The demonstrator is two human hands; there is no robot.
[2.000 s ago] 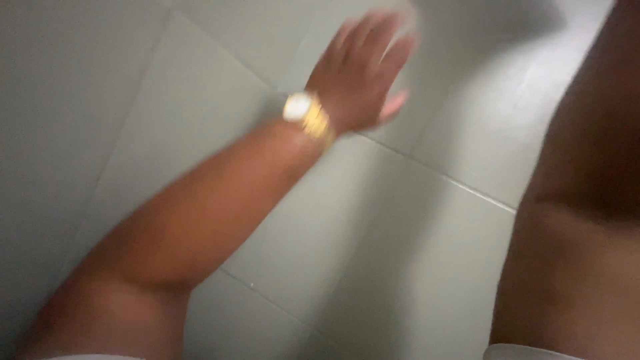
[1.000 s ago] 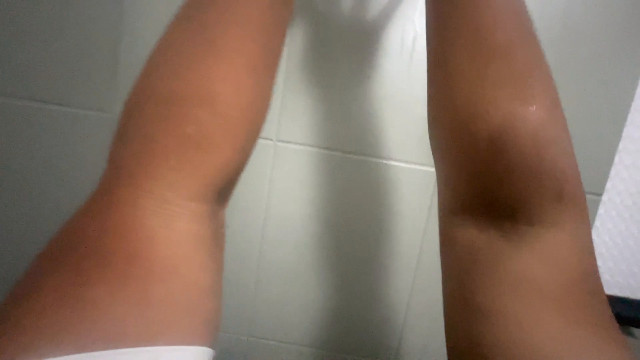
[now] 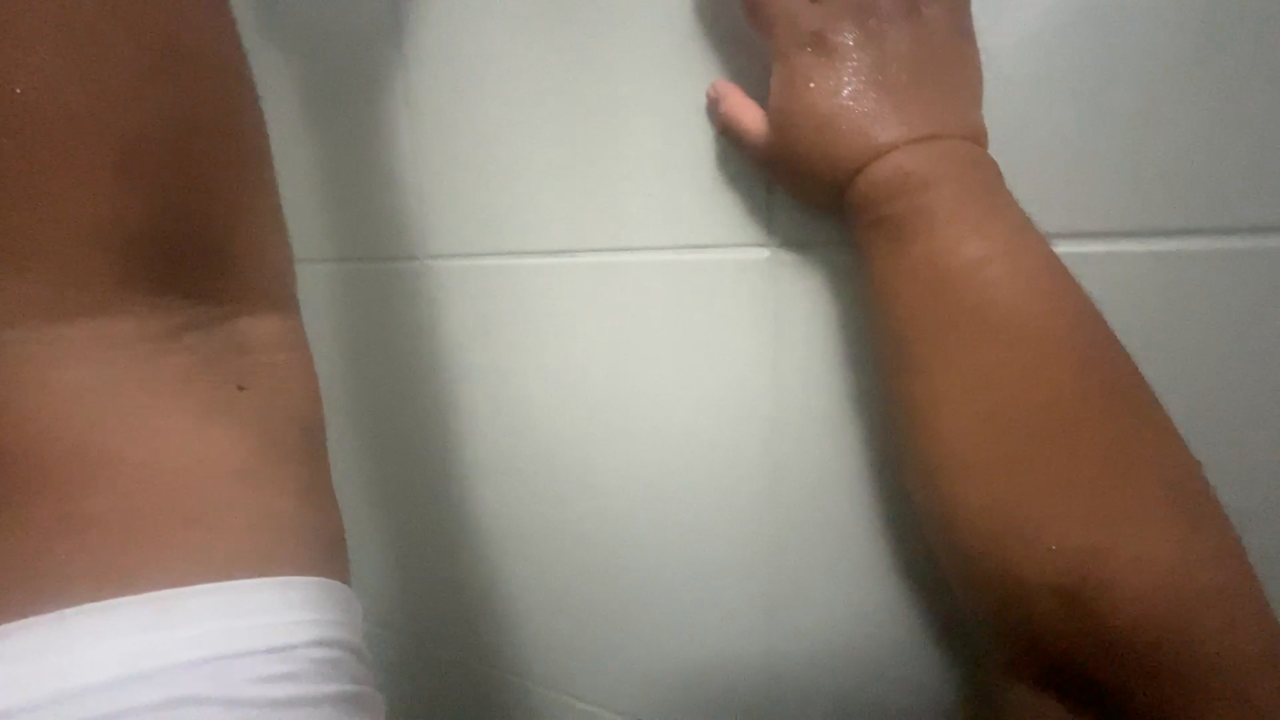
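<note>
My right hand [image 3: 870,90] is at the upper right, back toward me, close to or against the pale tiled surface [image 3: 620,400]. Its skin shines as if wet. The thumb stands out to the left, away from the palm; most of the fingers are cut off by the top edge, and no object shows in the hand. Down the left side runs my left arm [image 3: 140,420], with a white sleeve [image 3: 200,640] at the bottom. My left hand lies beyond the top of the view.
A thin straight joint [image 3: 600,255] crosses between the large tiles. Dark shadows of the arms fall on the tiles, one beside the left arm and one along the right forearm.
My right hand has come into view. My left hand, seen two seconds ago with a gold-coloured watch on its wrist, is out of view. The view has shifted to the right.
</note>
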